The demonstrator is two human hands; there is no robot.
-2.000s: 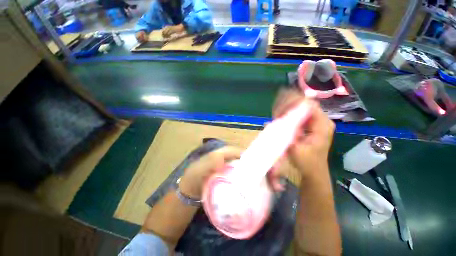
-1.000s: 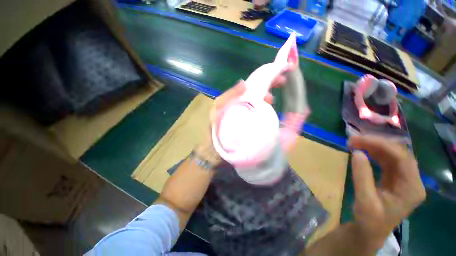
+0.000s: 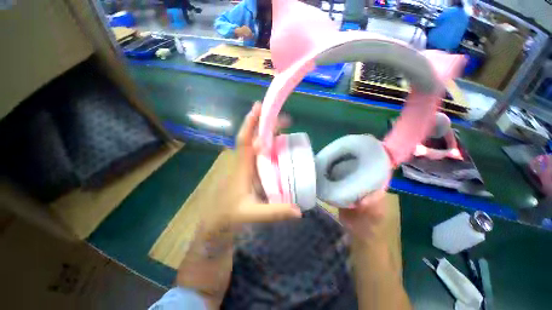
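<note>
Pink cat-ear headphones (image 3: 357, 48) are held up in front of me, upright, with the headband arch and two ears on top and the grey-white ear cushions below. My left hand (image 3: 245, 187) grips the left ear cup, thumb along its lower edge. My right hand (image 3: 366, 221) is under the right ear cup, its fingers partly hidden behind it and blurred. A dark patterned bag (image 3: 290, 260) lies below on the tan board (image 3: 187, 212).
An open carton (image 3: 121, 91) with dark bagged items stands at left. At right are a white bottle (image 3: 457, 233), a white cloth (image 3: 457, 284) and thin tools. Across the belt (image 3: 163, 97) are other headphones (image 3: 439, 148) on a dark bag, a blue tray (image 3: 324, 74) and people in blue.
The headphones have turned from a sideways tilt to upright, cushions now facing me. My right hand, off them a second ago, has come back to the right ear cup. The view has shifted.
</note>
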